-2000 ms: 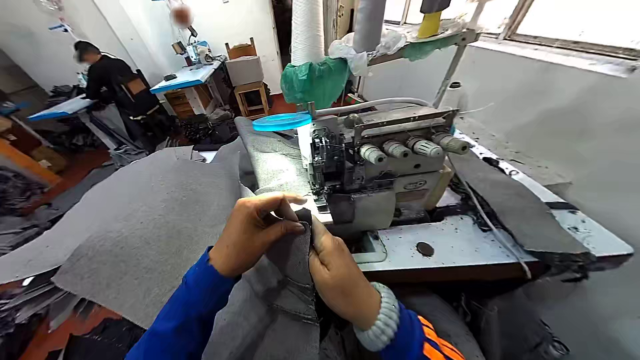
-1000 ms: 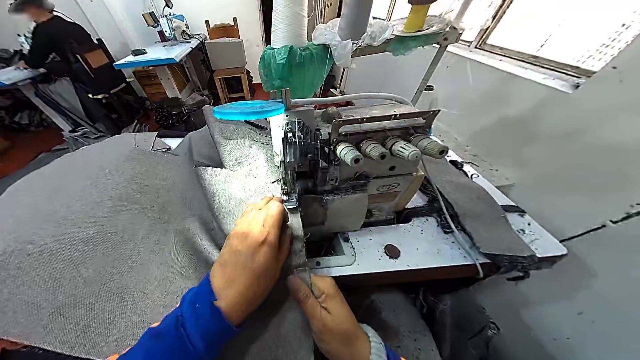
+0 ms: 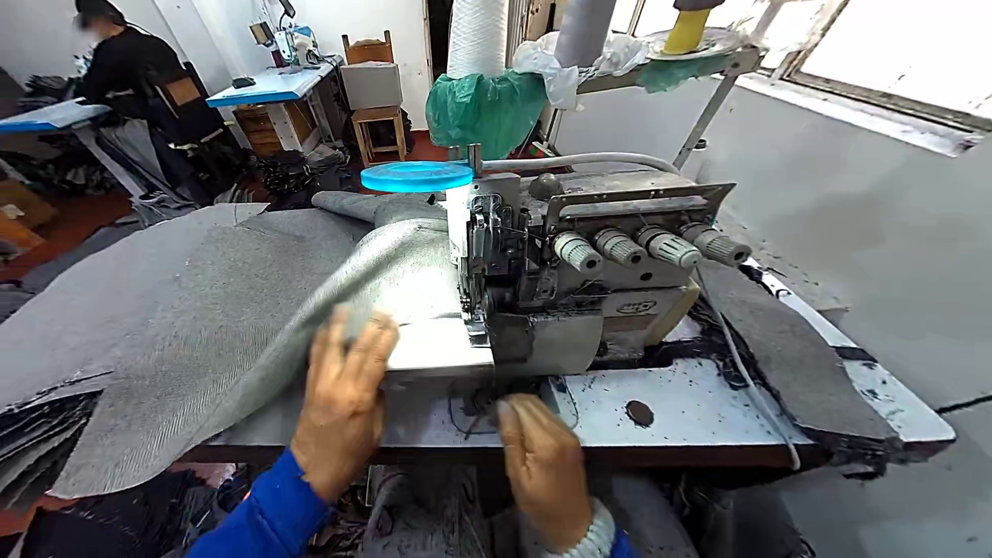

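An overlock sewing machine (image 3: 589, 271) stands on a white table, its lit needle area at its left side. Grey fabric (image 3: 232, 302) spreads over the table to the left and runs up behind the presser foot. My left hand (image 3: 345, 395) lies at the right edge of this fabric, fingers slightly apart; whether it pinches the cloth is unclear. My right hand (image 3: 542, 465) is at the table's front edge below the machine, fingers drawn together and blurred; whether something thin is between them cannot be told. A blue translucent ring (image 3: 417, 177) sits at the machine's upper left.
Thread cones (image 3: 478, 39) stand on a rack behind the machine. A strip of grey fabric (image 3: 790, 349) lies on the table's right side. At the back left a person (image 3: 132, 70) sits at another table. Dark cloth pieces (image 3: 46, 434) hang at the lower left.
Both hands were together on the fabric at the needle area; now they are apart, the left on the cloth's edge, the right lower and off it. The fabric has moved left from the machine's front.
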